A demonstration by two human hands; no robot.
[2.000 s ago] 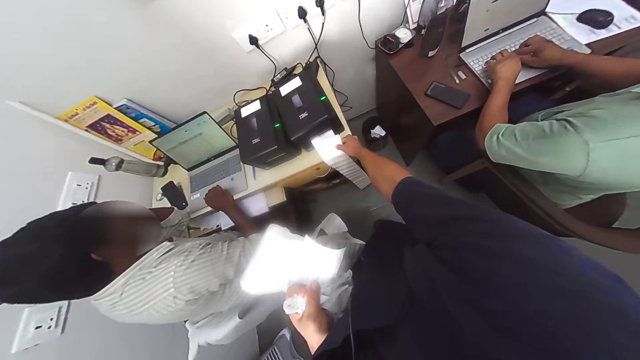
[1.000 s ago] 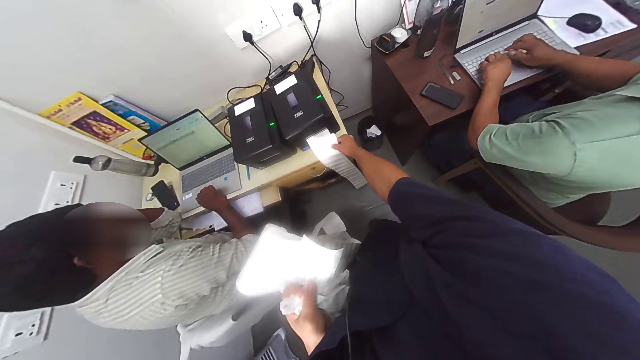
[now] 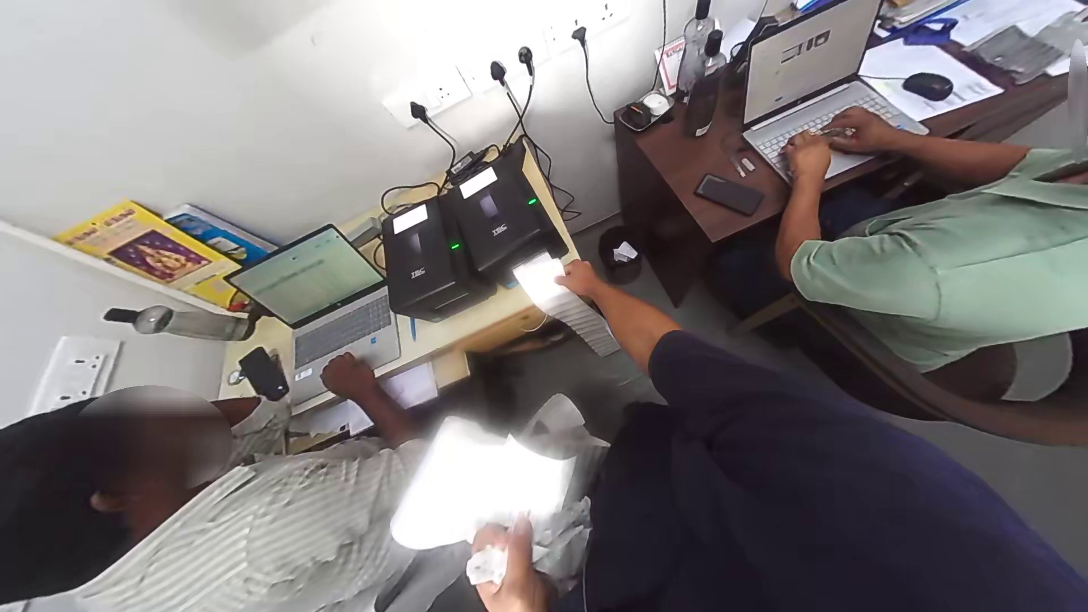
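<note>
My right hand point(image 3: 580, 279) grips a strip of white labels point(image 3: 586, 330) at the front of the right black label printer point(image 3: 500, 208); the strip hangs down past the desk edge. A second black label printer point(image 3: 429, 259) stands beside it, and both show a green light. Low in the view, my left hand point(image 3: 510, 569) is closed on a crumpled white wad point(image 3: 487, 565), with bright white paper point(image 3: 484, 484) at its fingertips. Glare hides the paper's surface. More crumpled white material point(image 3: 565, 527) lies beside that hand.
At left, a person in a striped shirt point(image 3: 280, 518) sits by a laptop point(image 3: 344, 327) on the pale desk point(image 3: 425, 344). Another person in a green shirt point(image 3: 935, 255) has both hands at a laptop point(image 3: 816, 93) on a brown desk point(image 3: 680, 183). A waste bin point(image 3: 620, 259) stands between the desks.
</note>
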